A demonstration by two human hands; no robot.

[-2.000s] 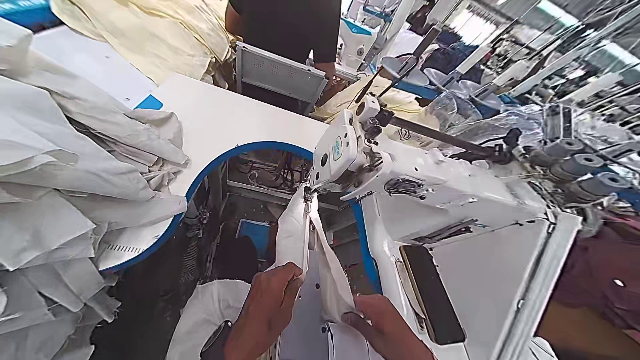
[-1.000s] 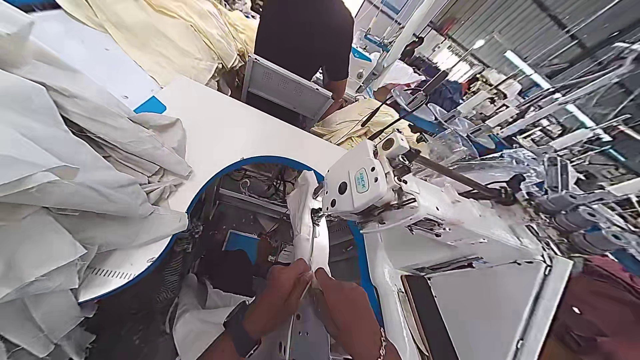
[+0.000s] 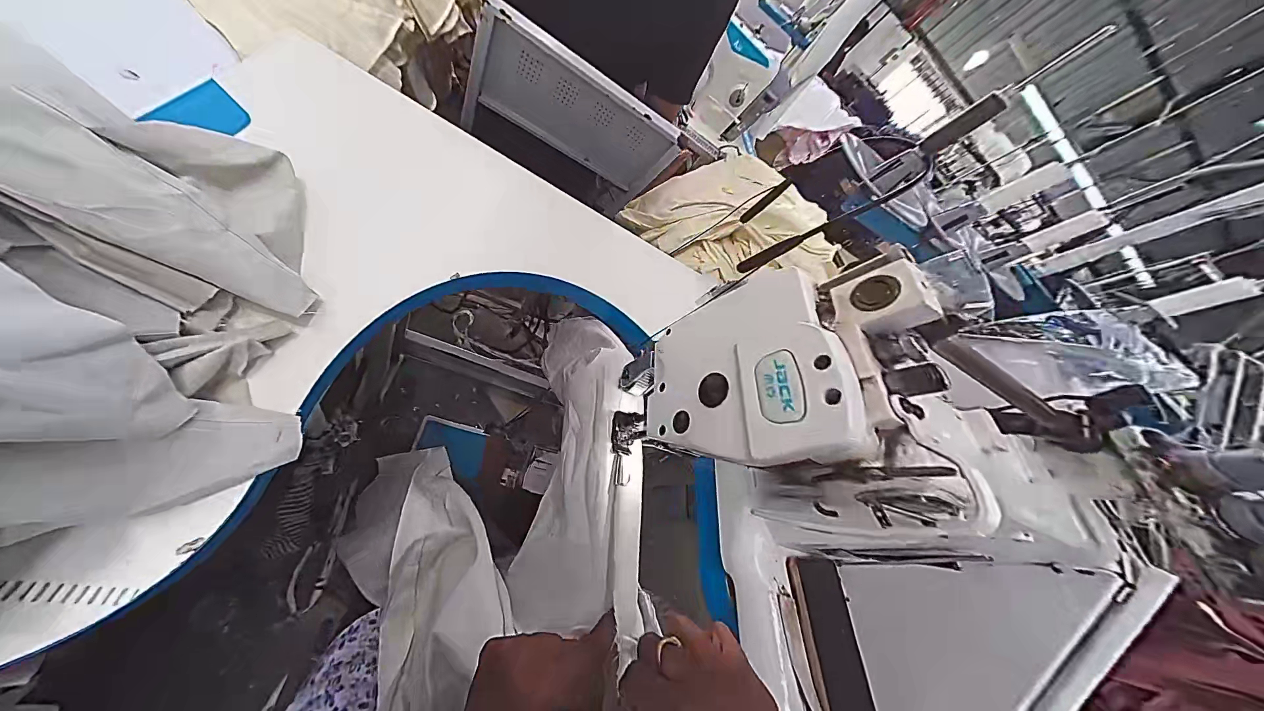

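White fabric (image 3: 578,513) runs through the needle area of a Jack industrial sewing machine (image 3: 750,375), its upper part hanging past the presser foot (image 3: 627,430). At the bottom of the view my left hand (image 3: 541,671) grips the fabric's near end. Close beside it on the right, my right hand (image 3: 696,667), with a ring on a finger, grips the edge of the same fabric. The fingertips of both hands are partly hidden. Another fold of white fabric (image 3: 434,573) hangs down to the left of my hands.
A white table (image 3: 395,178) with a blue-edged round cutout curves around the machine. Piled white fabric (image 3: 128,326) lies on its left. A dark phone-like object (image 3: 834,632) rests on the machine bed at right. A person in dark clothing (image 3: 632,39) is beyond a grey metal panel (image 3: 573,99).
Two seconds ago my hands were apart, holding spread fabric edges; now they are close together. More white fabric hangs beyond the presser foot. The view has moved closer to the machine.
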